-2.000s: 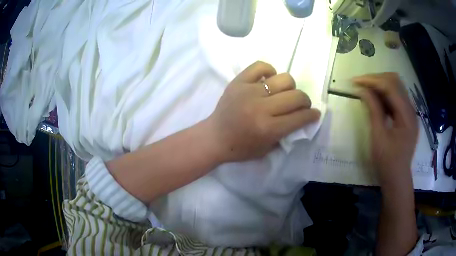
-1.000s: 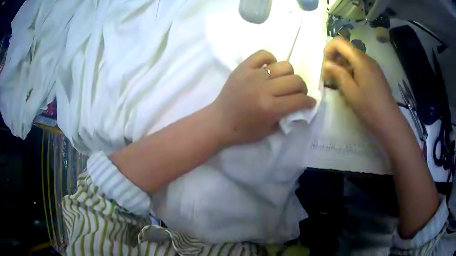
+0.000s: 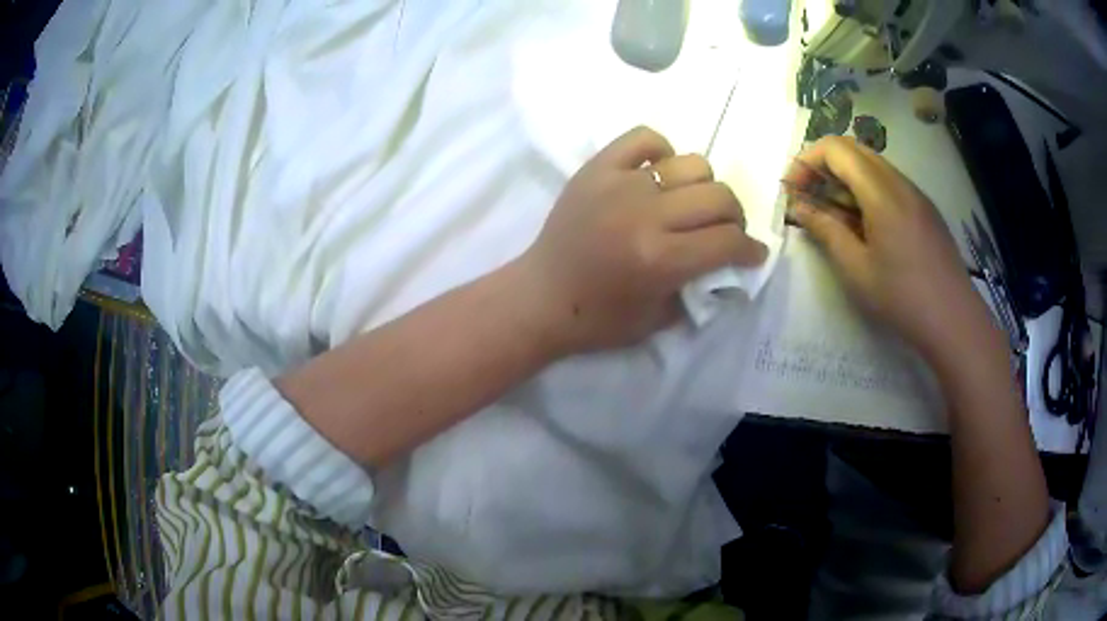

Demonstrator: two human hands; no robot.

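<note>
The white garment piece (image 3: 364, 231) fills the left and centre, overexposed near the machine. My left hand (image 3: 649, 249), wearing a ring, presses on the cloth and pinches its folded edge (image 3: 716, 295) between thumb and fingers. My right hand (image 3: 880, 237) is just right of the cloth edge, fingers bent around a thin dark pointed tool, possibly tweezers (image 3: 795, 222). Only the tool's tips show, close to the edge; the rest is hidden in the fingers. Whether the tips touch the cloth is unclear.
The sewing machine head (image 3: 856, 43) is at top right, with small dark discs (image 3: 869, 131) below it. Silver snips (image 3: 993, 273), a long black case (image 3: 998, 182) and black-handled scissors (image 3: 1068, 364) lie at right. Grey (image 3: 649, 30) and blue (image 3: 766, 18) rounded objects are at top.
My right hand, blurred and further right and lower at first, has moved up and left to the cloth edge with the tool, then slightly down. My left hand keeps its hold on the cloth.
</note>
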